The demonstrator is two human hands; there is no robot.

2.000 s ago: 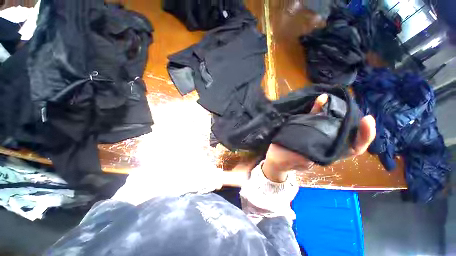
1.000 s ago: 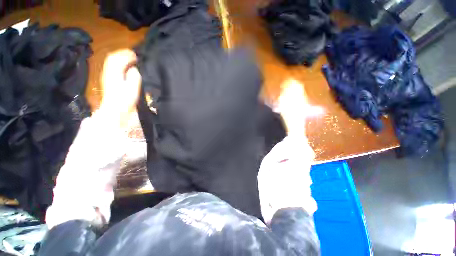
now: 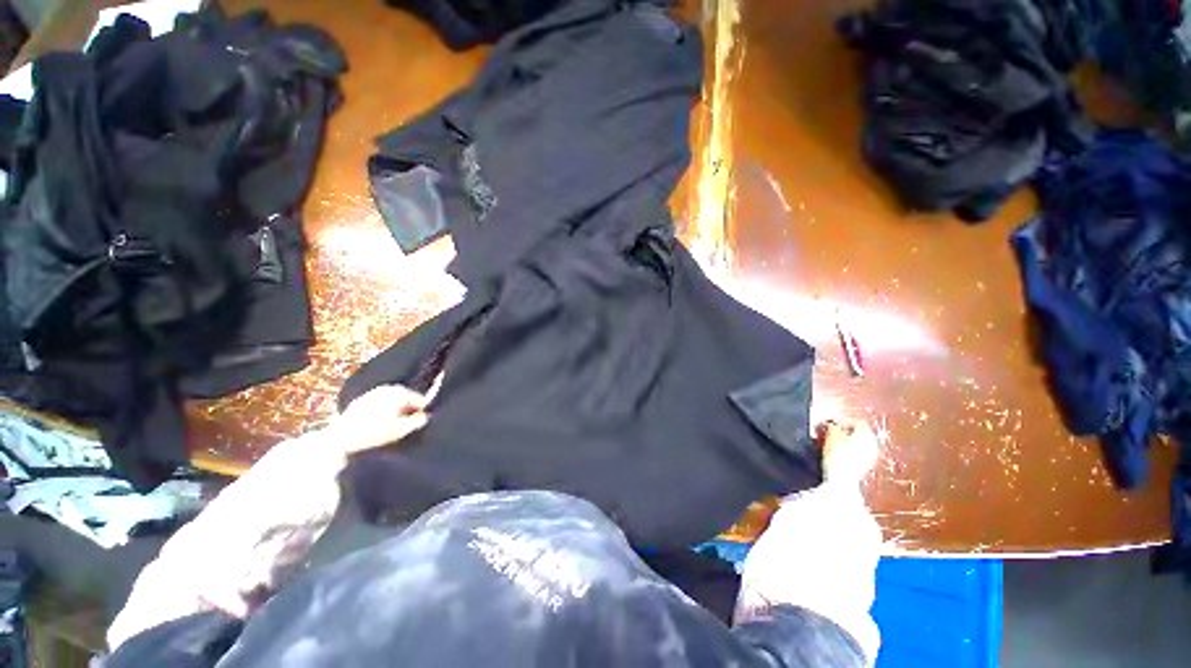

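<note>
A black jacket (image 3: 575,379) lies spread on the table in front of me, its lower part hanging over the near edge. A smoother grey panel shows at its right corner, and slanting pocket lines show on it. My left hand (image 3: 385,415) holds the jacket's left side. My right hand (image 3: 846,450) is at the right edge beside the grey panel; its fingertips are blurred, so its grip is unclear. Another black garment (image 3: 575,124) with a grey-lined cuff lies just beyond and touches the jacket.
A black garment pile (image 3: 170,209) is at left. A black bundle (image 3: 960,111) and navy garments (image 3: 1123,287) are at right. A small red item (image 3: 850,351) lies on the table (image 3: 784,248). A blue bin (image 3: 940,613) stands below the near edge.
The jacket was blurred and bunched between my hands; now it is spread flat. My left hand has come down to its left side, and my right hand is lower at its right edge.
</note>
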